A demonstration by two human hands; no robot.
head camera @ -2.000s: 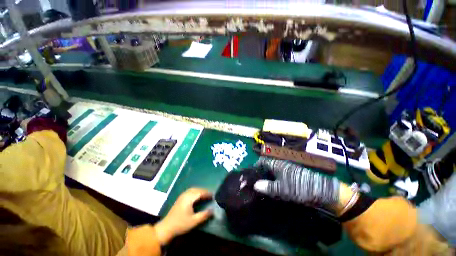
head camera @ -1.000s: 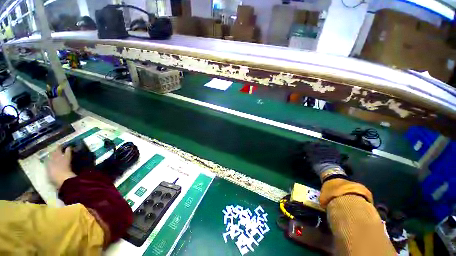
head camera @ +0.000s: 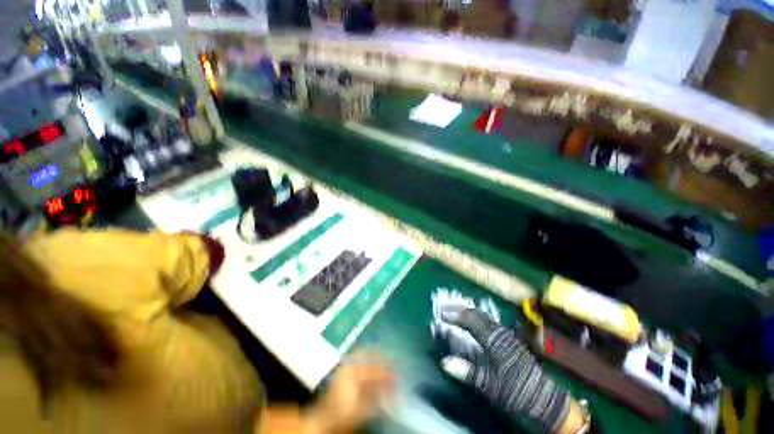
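Note:
My right hand (head camera: 518,369), in a grey knitted glove with pale fingertips, reaches over a pile of tiny white clips (head camera: 455,303) on the green bench. Its thumb and forefinger are apart at the pile and partly cover it; I see nothing gripped. My left hand (head camera: 365,392), bare and badly blurred, is at the bottom centre, beside the corner of the printed sheet. Whether it holds anything cannot be told. A black block with bundled cord (head camera: 581,252) lies on the green belt behind the pile.
Another black corded unit (head camera: 270,203) lies on the white-and-green printed sheet (head camera: 301,366). At right are a brown power strip (head camera: 604,373), a cream-yellow box (head camera: 590,307) and a white strip (head camera: 660,369). A person in yellow sits at left beside red-digit displays (head camera: 72,202).
My right hand has left the black block on the belt and come back to the clips. My left hand has come into view. The other person's hand has left the unit on the sheet.

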